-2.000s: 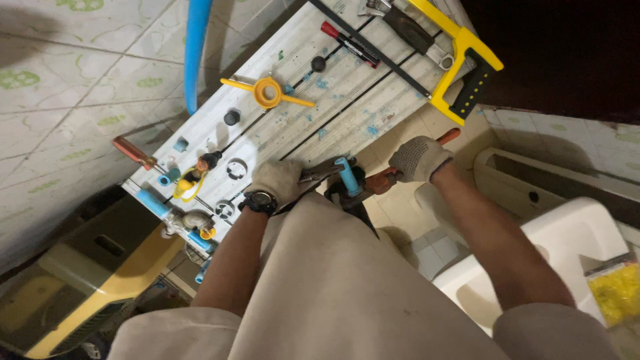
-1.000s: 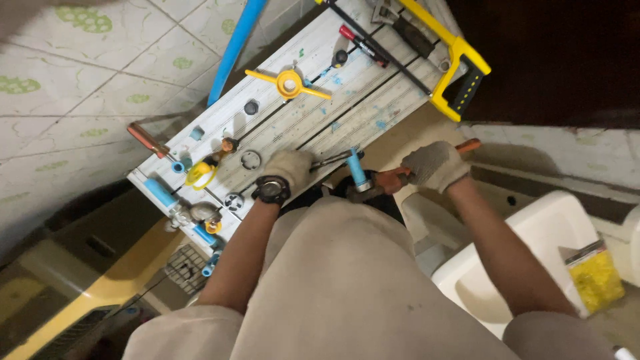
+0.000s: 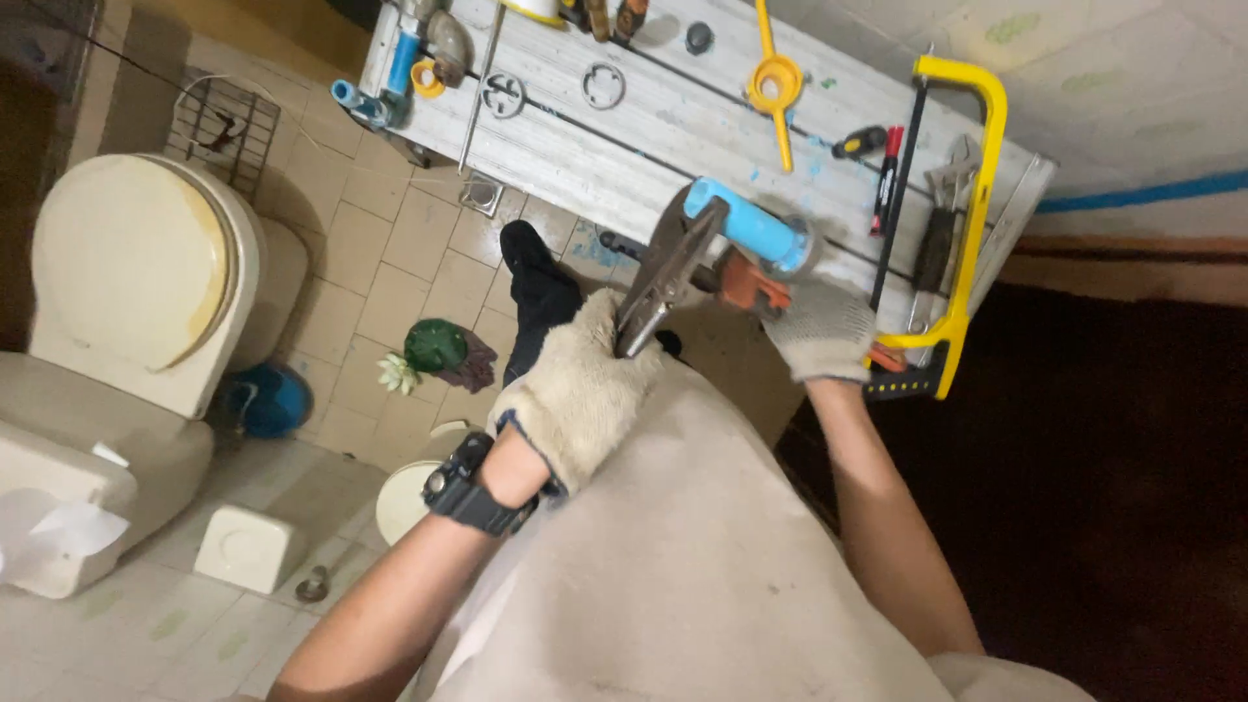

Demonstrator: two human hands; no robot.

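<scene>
My left hand (image 3: 590,395), in a cream knit glove with a black watch at the wrist, grips metal locking pliers (image 3: 673,273). The pliers' jaws are at the open end of a short blue PVC pipe (image 3: 746,222). My gloved right hand (image 3: 824,327) is closed around the orange-red handle of a tool (image 3: 751,285), probably a pipe wrench, near the pipe's other end. That tool's jaws are mostly hidden. A greyish fitting (image 3: 798,244) sits on the pipe's right end. The pipe is held up above the near edge of the slatted table.
On the slatted table (image 3: 643,146) lie a yellow hacksaw (image 3: 980,195), an adjustable wrench (image 3: 941,224), a red-and-black marker (image 3: 885,180), a yellow tool (image 3: 776,86), round die rings (image 3: 604,86) and blue pipe fittings (image 3: 400,68). A toilet (image 3: 136,263) and a potted plant (image 3: 434,346) are at the left.
The view has swung strongly, bringing the toilet and floor at the left into sight. The blue pipe, upright between my hands before, now slants with its open end toward the left.
</scene>
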